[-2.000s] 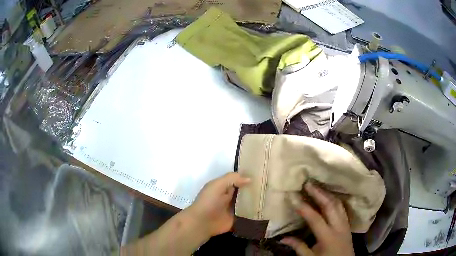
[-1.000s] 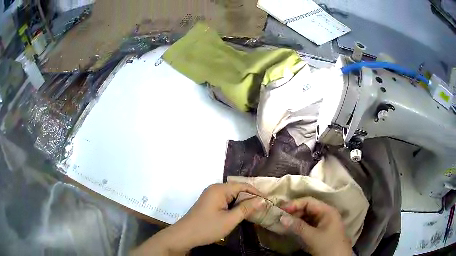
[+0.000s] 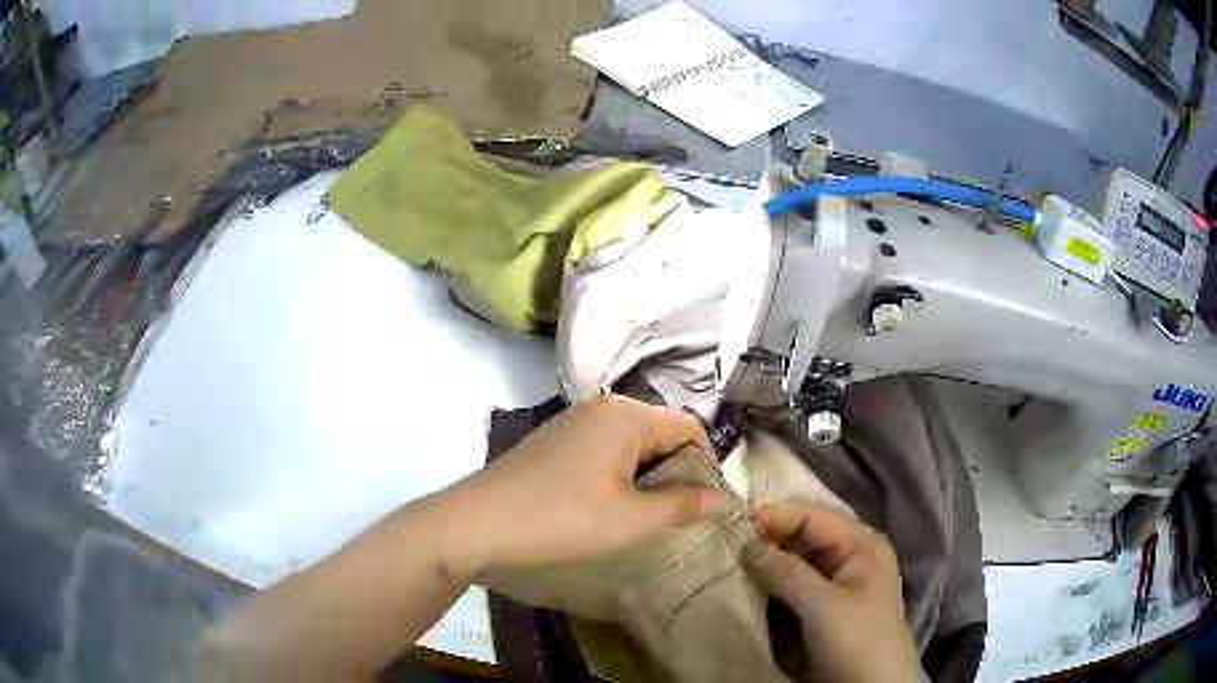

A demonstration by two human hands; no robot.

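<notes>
My left hand (image 3: 607,487) and my right hand (image 3: 834,574) pinch the upper edge of a beige panel (image 3: 681,594), which has a stitched seam line. They hold it up just in front of the sewing machine head (image 3: 801,314). A dark brown panel (image 3: 527,634) lies beneath the beige one. A pale beige part (image 3: 654,314) and a green panel (image 3: 514,234) extend to the back left. Taupe cloth (image 3: 908,500) lies to the right of my hands. The needle area is partly hidden by cloth.
The white machine table (image 3: 307,400) bears the work. Behind it are brown cardboard (image 3: 400,60), an open notebook (image 3: 701,74) and clear plastic wrap (image 3: 67,380) at the left. A blue tube (image 3: 921,187) runs along the machine top to a control panel (image 3: 1154,234). Red-handled snips (image 3: 1145,580) lie at the right.
The beige panel was spread flat two seconds ago; its edge is now pinched and lifted between both hands, closer to the machine head. The view has shifted right, showing more of the machine.
</notes>
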